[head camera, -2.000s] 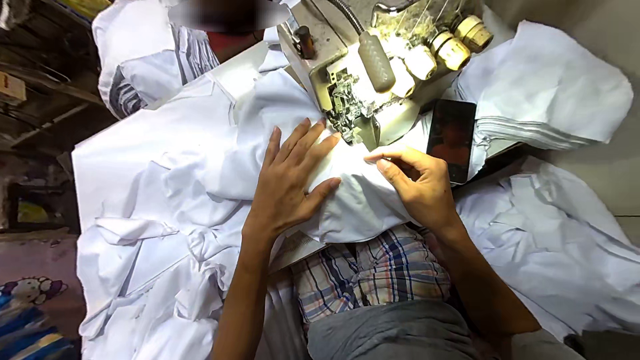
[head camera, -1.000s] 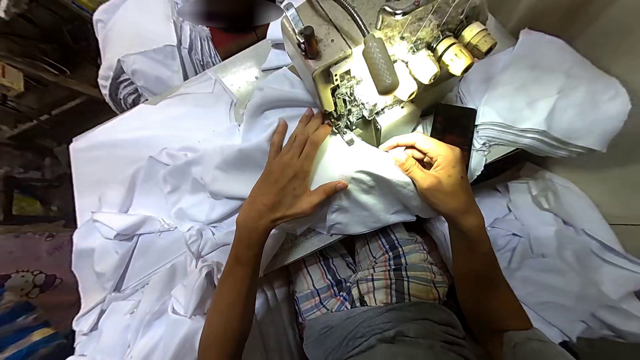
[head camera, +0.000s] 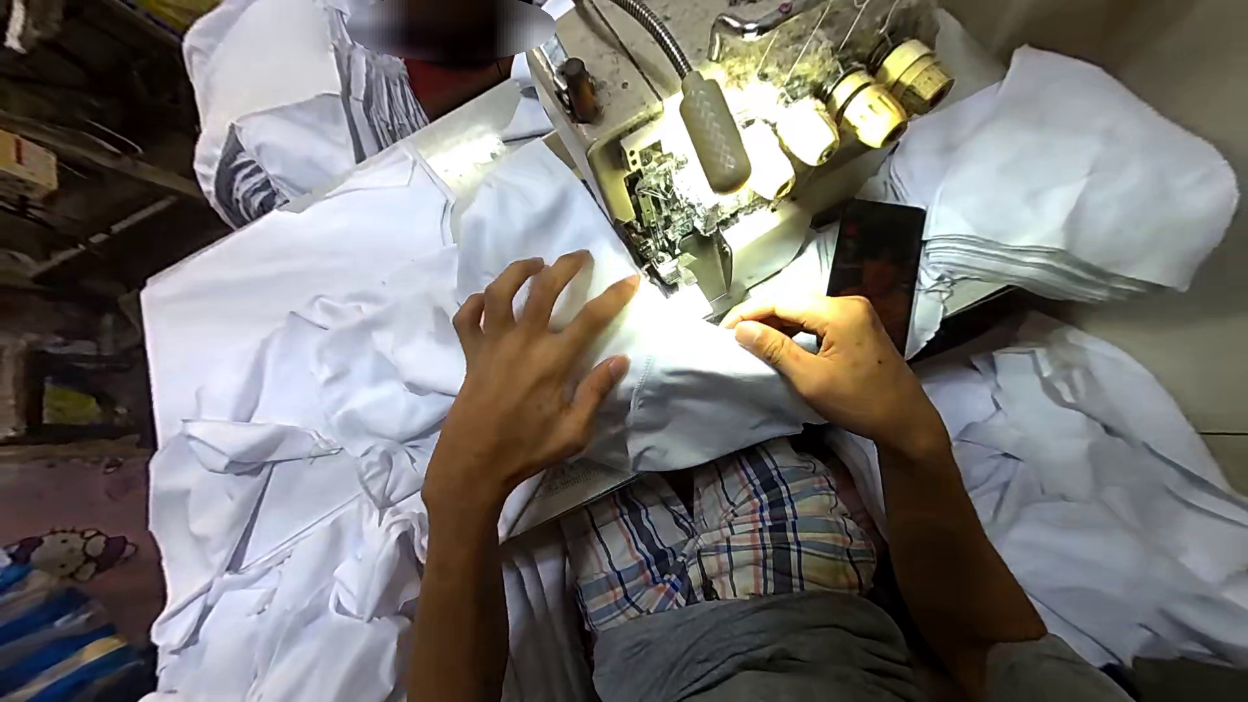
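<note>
A white fabric piece (head camera: 717, 405) with a stitched seam lies at the presser foot of an overlock sewing machine (head camera: 673, 210). My left hand (head camera: 541, 375) rests on it, palm down and fingers spread, its index fingertip just left of the foot. On the other side, my right hand (head camera: 834, 361) pinches the fabric's edge between thumb and index finger, to the right of the foot. A gooseneck lamp (head camera: 715, 132) lights the stitching area. Whether the needle is in the fabric cannot be told.
A phone (head camera: 877, 263) lies beside my right hand, against a stack of white fabric pieces (head camera: 1063, 185). Crumpled white cloth (head camera: 370, 390) covers the table at left, and more cloth (head camera: 1082, 497) lies lower right. Thread cones (head camera: 866, 107) stand on the machine, with another fabric stack (head camera: 292, 107) at upper left.
My right thumb and index finger have come down to the fabric's edge, and the hand has moved away from the foot since the earliest frame. The left hand stays spread on the fabric.
</note>
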